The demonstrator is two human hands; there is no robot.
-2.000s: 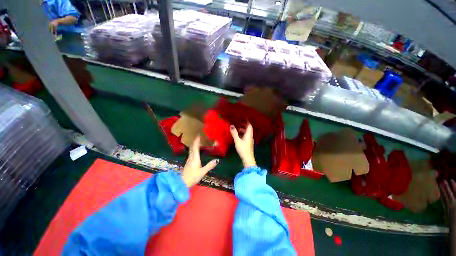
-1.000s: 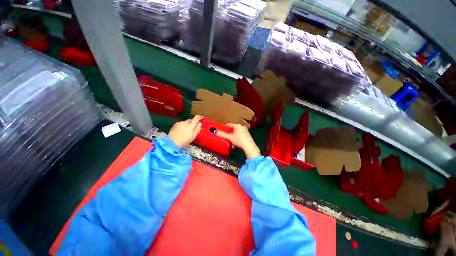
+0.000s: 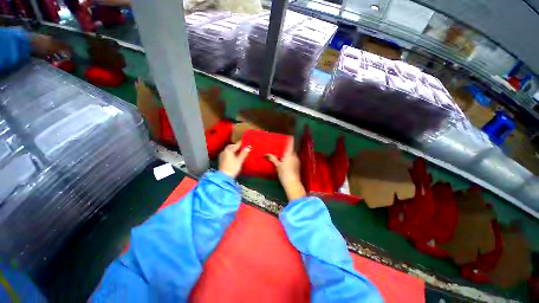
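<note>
A red insert or box panel (image 3: 266, 148) is between my two hands at the near edge of the belt, its flat red face upward. My left hand (image 3: 234, 158) holds its left side. My right hand (image 3: 286, 167) holds its right side, thumb on the face. A brown box flap shows just behind it. To the right, an open red box (image 3: 326, 168) lies on the belt with its brown lid (image 3: 381, 176) spread to the right. What lies under the red piece is hidden.
The green belt (image 3: 369, 228) carries more red-and-brown boxes (image 3: 428, 213) at right. A grey upright (image 3: 171, 83) stands left of my hands. Clear trays (image 3: 65, 154) are stacked at left, near a white slip (image 3: 164, 171). A red mat (image 3: 254, 257) lies below; another person's hand (image 3: 52, 48) is upper left.
The red piece in my hands now shows a broad flat face, without the dark hole seen earlier. Boxes behind the upright and at right have shifted left. A neighbour's arm has appeared at upper left.
</note>
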